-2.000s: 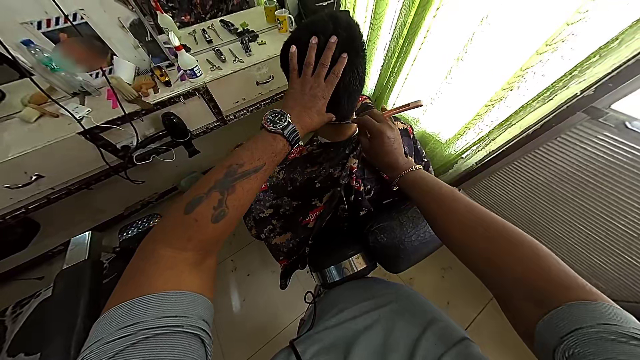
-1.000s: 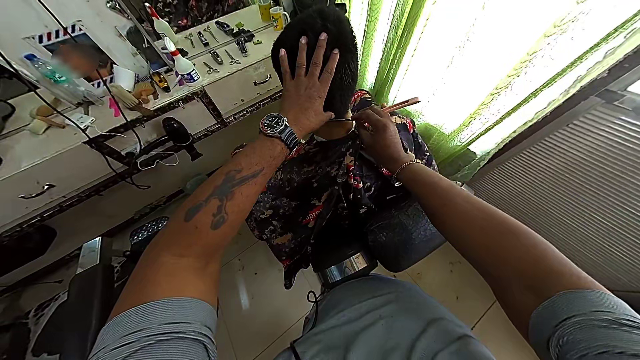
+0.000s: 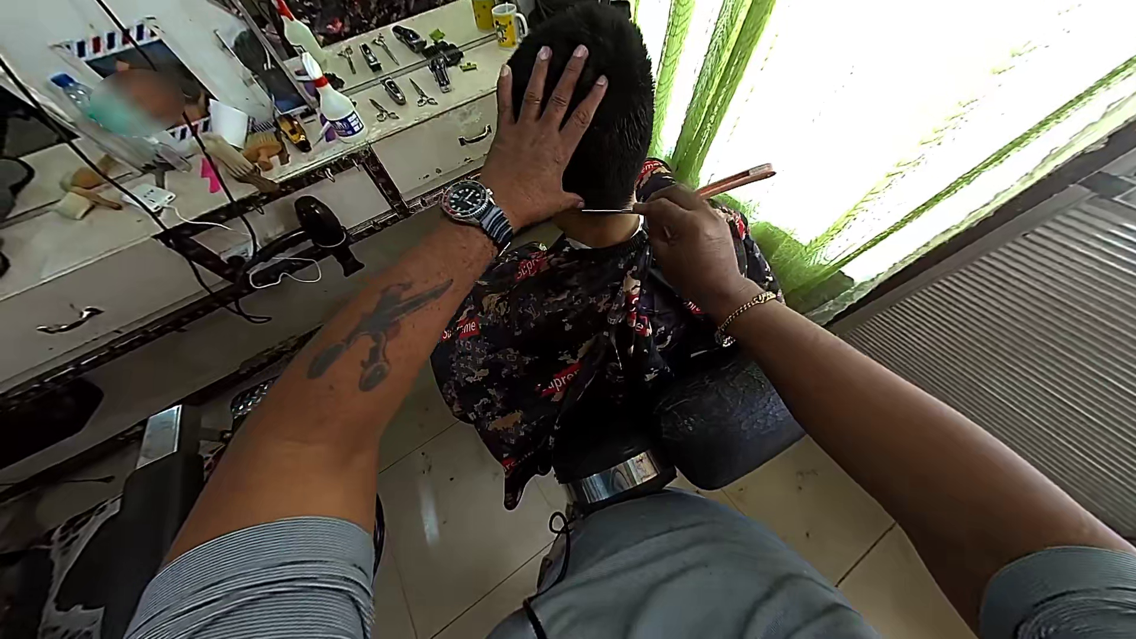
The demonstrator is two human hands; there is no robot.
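A seated person's dark-haired head (image 3: 621,115) faces away, with a patterned barber's cape (image 3: 541,328) around the neck and shoulders. My left hand (image 3: 537,142) lies spread on the back of that head, its thumb low near the nape and nothing gripped in it. In my right hand (image 3: 688,235) is a straight razor (image 3: 737,181), its reddish handle sticking out to the right. The razor's thin blade points left and lies level against the nape, close to my left thumb. My fingers hide the razor's middle.
A counter at the left holds spray bottles (image 3: 337,106), scissors (image 3: 422,93), hair clippers (image 3: 439,73), brushes (image 3: 264,149) and a mug (image 3: 508,25). Below it hangs a hair dryer (image 3: 319,222) among cables. A black chair back (image 3: 728,417) stands before me; green curtains (image 3: 723,80) hang at the right.
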